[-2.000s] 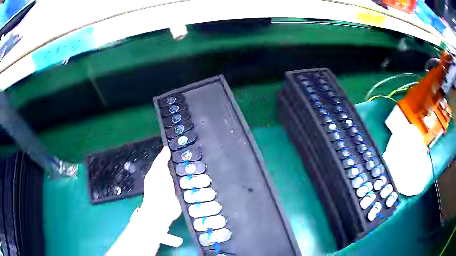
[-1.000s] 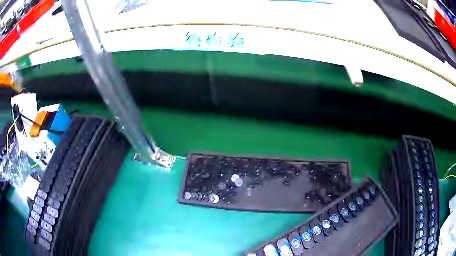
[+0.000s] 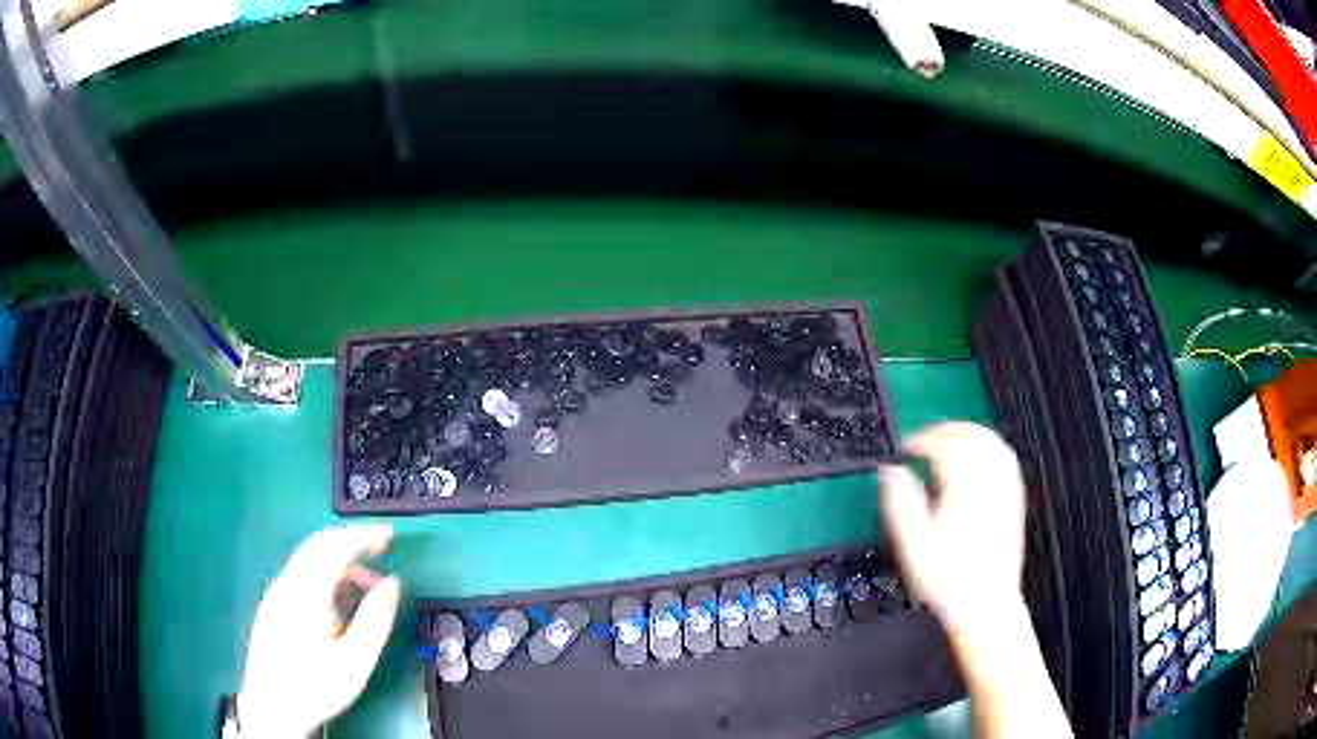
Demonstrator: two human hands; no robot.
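Note:
The black working tray (image 3: 578, 715) lies nearest me and holds a row of grey oval workpieces (image 3: 699, 621) with blue marks along its far edge. Three ovals at the left end sit tilted or apart from the rest. Behind it is the black loose-parts tray (image 3: 636, 440) with scattered round black parts (image 3: 563, 361) and a few whitish ones. My left hand (image 3: 321, 624) is beside the working tray's left end, fingers apart, with nothing visible in it. My right hand (image 3: 956, 523) is above the working tray's right end, near the loose-parts tray's corner. Its fingertips are blurred, so I cannot tell whether it holds a part.
A tall right tray stack (image 3: 1141, 477) carries rows of ovals. A left tray stack (image 3: 87, 534) stands at the far left. A metal post (image 3: 130, 246) rises at the back left. A white bag or sheet (image 3: 1248, 549) and an orange box (image 3: 1290, 433) are at the far right.
The view has swung. The working tray, earlier slanted, now lies nearly crosswise in front of me. Both hands are now in view; neither showed one second ago.

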